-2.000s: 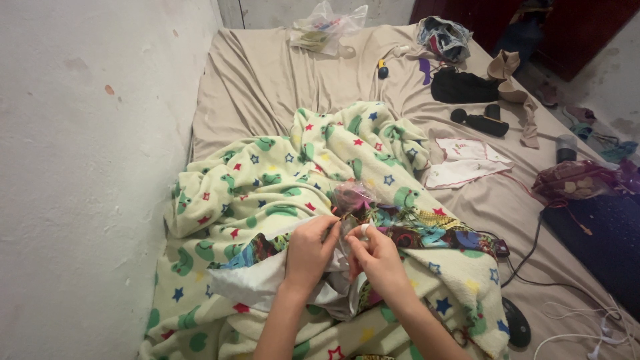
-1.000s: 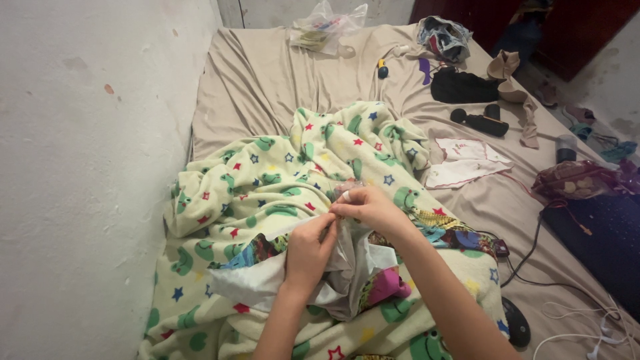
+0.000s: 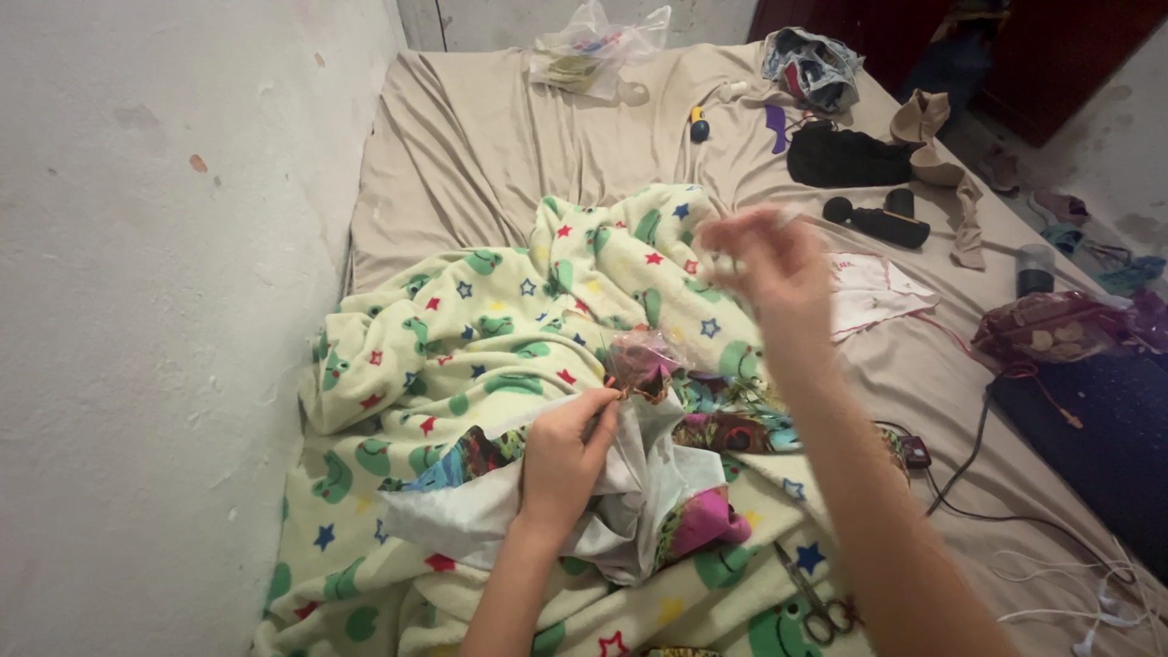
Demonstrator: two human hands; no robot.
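My left hand [image 3: 570, 447] pinches the gathered edge of a printed fabric piece [image 3: 630, 484] with a pale underside, lying in folds over a frog-and-star fleece blanket [image 3: 493, 365]. Colourful printed parts show at its left and right, one of them bright pink. Just beyond the fingertips sits a small clear plastic bag [image 3: 643, 356] with something pinkish in it. My right hand [image 3: 766, 251] is raised to the upper right, away from the fabric, and blurred; whether it holds something small cannot be seen. Small scissors [image 3: 817, 607] lie on the blanket beside my right forearm.
A white wall [image 3: 182, 319] borders the bed on the left. On the beige sheet [image 3: 456, 146] lie a plastic bag [image 3: 575, 68], black cloth [image 3: 844, 157], a black massager-like device [image 3: 881, 222], an embroidered white cloth [image 3: 871, 292], cables [image 3: 981, 447] and a dark blue item [image 3: 1086, 438] at right.
My right hand was close beside my left at the fabric and has moved up and to the right, away from it. My left hand has stayed at the fabric. The scissors now show.
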